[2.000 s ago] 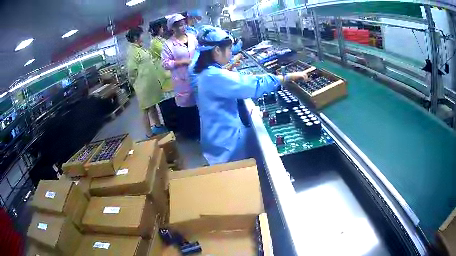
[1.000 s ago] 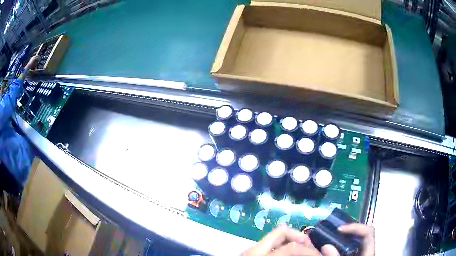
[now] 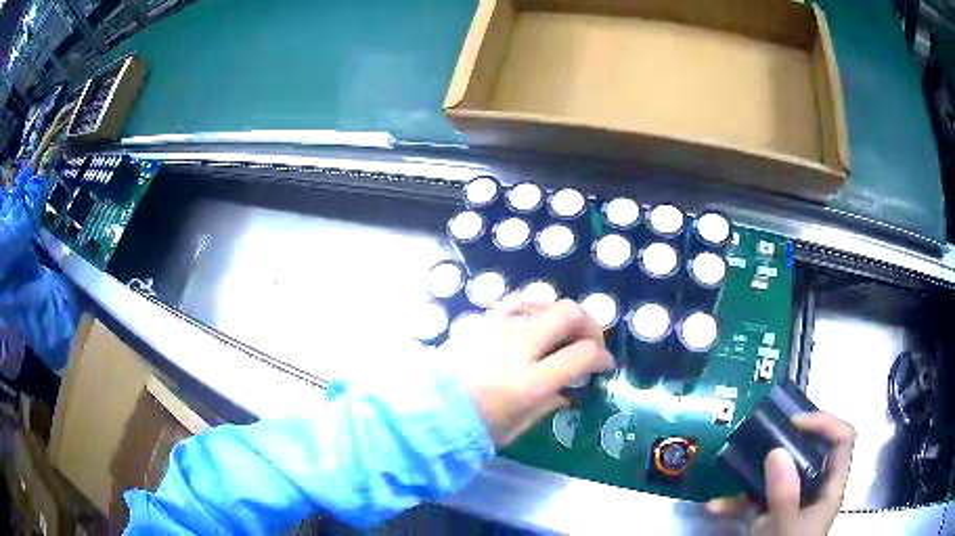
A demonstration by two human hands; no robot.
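Note:
A green circuit board (image 3: 756, 314) carries rows of upright black capacitors with pale round tops (image 3: 659, 259). My left hand (image 3: 539, 361) reaches over the front rows from the lower left, fingers bent down among the capacitors. Its fingertips are partly hidden, so whether they grip a capacitor does not show. My right hand (image 3: 812, 476) holds black capacitors (image 3: 775, 440), tilted, over the board's near right corner. A copper-orange ring coil (image 3: 673, 455) sits near the board's front edge, left of my right hand. White-printed half circles (image 3: 618, 433) show beside it.
A brown carton (image 3: 649, 79) with nothing inside stands on the green surface (image 3: 293, 73) beyond the metal rail (image 3: 419, 165). At the far left are another board (image 3: 105, 225), a filled carton (image 3: 105, 103) and a person's blue sleeve (image 3: 31, 283). A brown carton flap (image 3: 94, 403) is lower left.
My left hand has left the capacitors in my right hand and moved left and up over the board. My right hand has moved slightly right, still holding capacitors. The ring coil near it now shows.

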